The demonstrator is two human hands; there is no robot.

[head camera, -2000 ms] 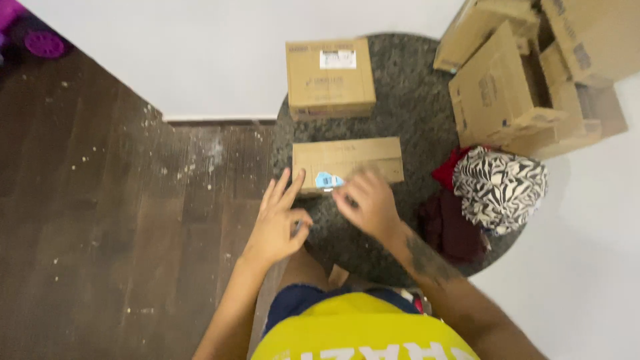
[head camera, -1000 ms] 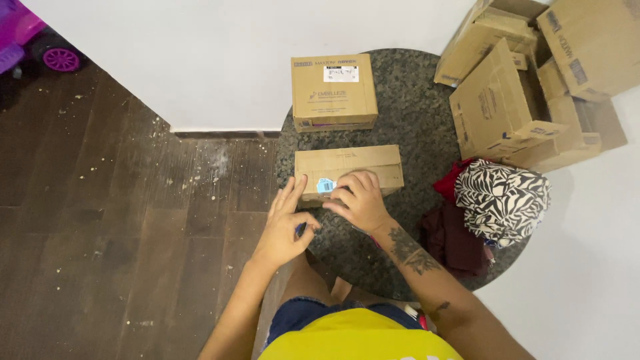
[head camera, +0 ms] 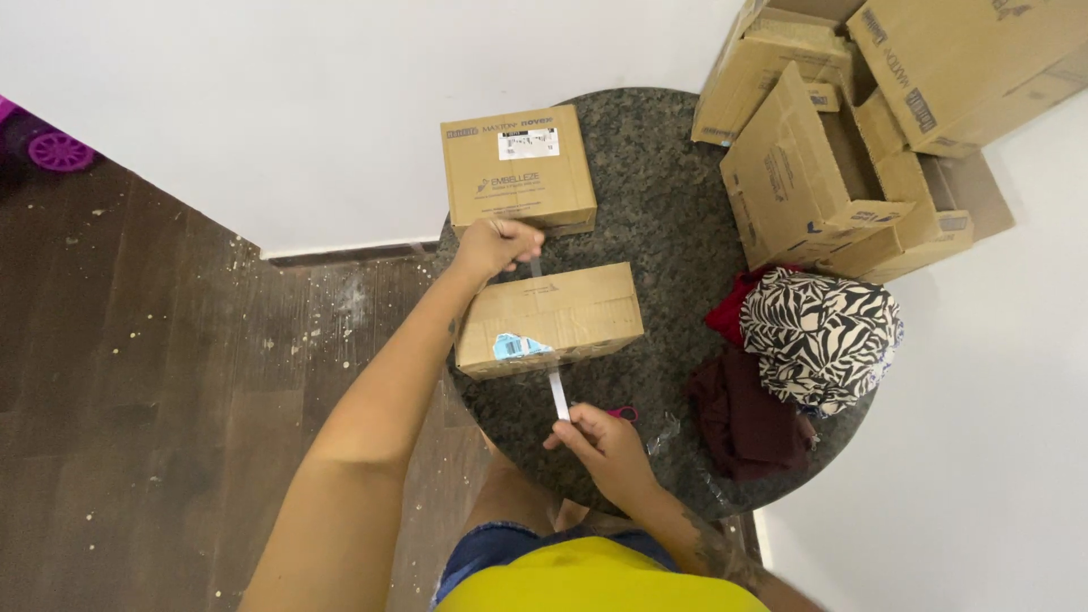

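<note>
A long, closed cardboard box with a torn blue-and-white label lies on the round dark stone table. A thin pale strip, which looks like tape or ribbon, runs across it. Beyond the box, my left hand pinches the strip's far end. On the near side, my right hand holds the white near end between thumb and finger. Just behind the right hand, a pink ring-shaped handle shows; the rest of that thing is hidden.
Another closed cardboard box sits at the table's back left. Open cardboard boxes are piled at the back right. A zebra-print cloth bundle and dark maroon cloth lie at the right. Clear plastic scraps lie near the front.
Both hands were close together at the labelled box's near side. My left hand has moved to its far side and my right hand towards me, with the strip stretched between them. The box is now tilted in view.
</note>
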